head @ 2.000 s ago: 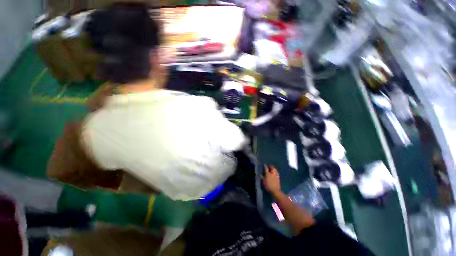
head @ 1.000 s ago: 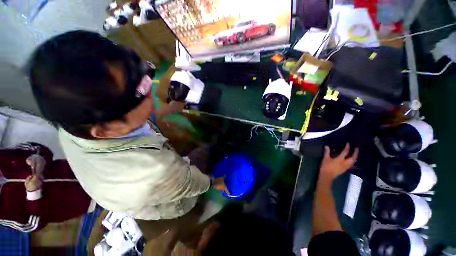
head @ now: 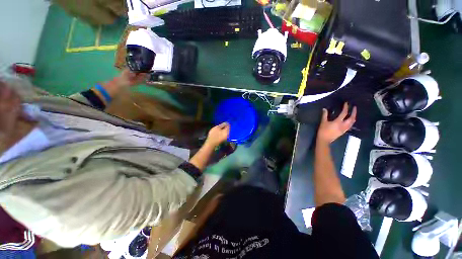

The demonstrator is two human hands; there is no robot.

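My right hand [head: 336, 125], bare below a black sleeve, rests palm down on the black mat [head: 316, 112], thumb and fingers spread around a small dark thing that looks like a computer mouse [head: 332, 113], mostly hidden under it. My left hand is not in view. A white strip [head: 350, 156] lies just below the hand. Several white-and-black dome cameras [head: 402, 169] stand in a column to its right. One more dome camera [head: 268, 58] stands farther up the bench, left of the black case.
A person in a light jacket [head: 96, 172] is at the left, one hand by the blue stool [head: 236, 120], the other near a dome camera [head: 147, 52]. Black case [head: 372, 28], keyboard [head: 213, 23], plastic bag [head: 358, 208], white bracketed camera [head: 430, 238] and opened cartons surround the bench.
The view has shifted lower, so the monitor picture is out of frame. The other person has shifted left. My right hand stays on the mat, having been lower on the bench two seconds ago.
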